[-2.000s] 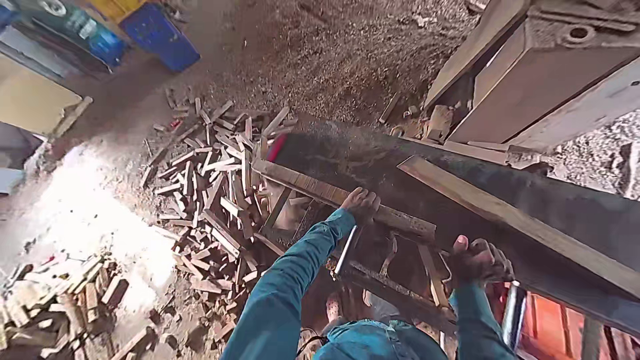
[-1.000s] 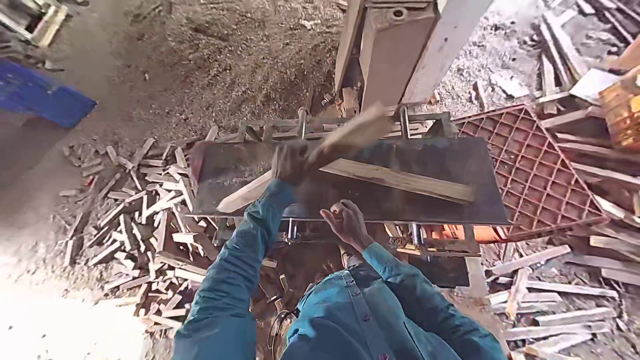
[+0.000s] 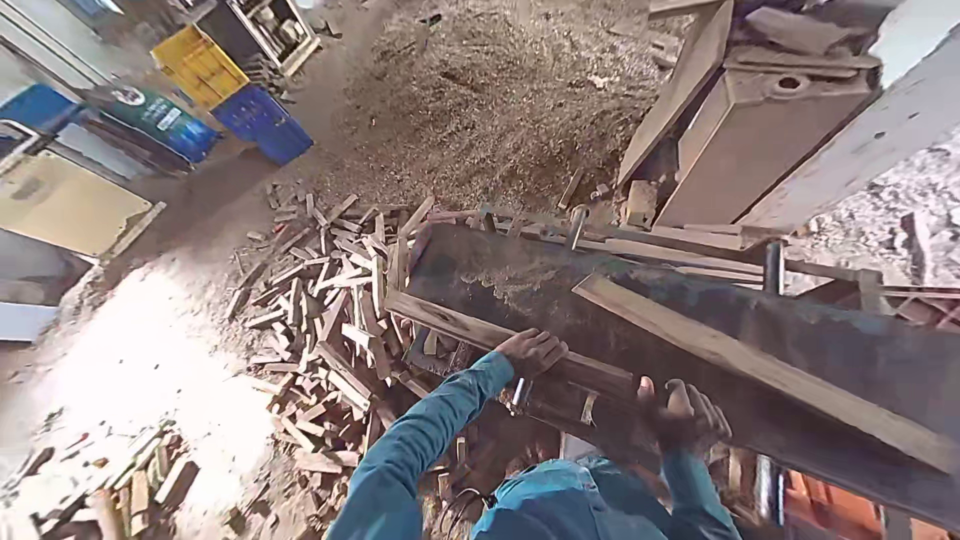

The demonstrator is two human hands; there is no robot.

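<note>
A wooden strip [image 3: 450, 321] lies along the near edge of a dark metal machine table [image 3: 517, 277]. My left hand [image 3: 534, 351] is closed over the middle of this strip from above. At the strip's right end is my right hand [image 3: 686, 418], blurred, with thumb raised and fingers bent; whether it touches the wood cannot be told. A longer, paler board [image 3: 750, 360] rests slantwise on the table, beyond my right hand.
Many wood offcuts [image 3: 330, 315] are heaped left of the table. Sawdust [image 3: 495, 112] covers the ground beyond. A brown box-like block [image 3: 772, 142] stands at the far right. Yellow [image 3: 201, 67] and blue [image 3: 262, 124] crates are at the upper left. An orange crate [image 3: 832, 502] sits below the table.
One second ago my left hand held a blurred wood piece above the table; now it grips a strip at the near edge. My right hand has moved beside the strip's end. The view has swung left.
</note>
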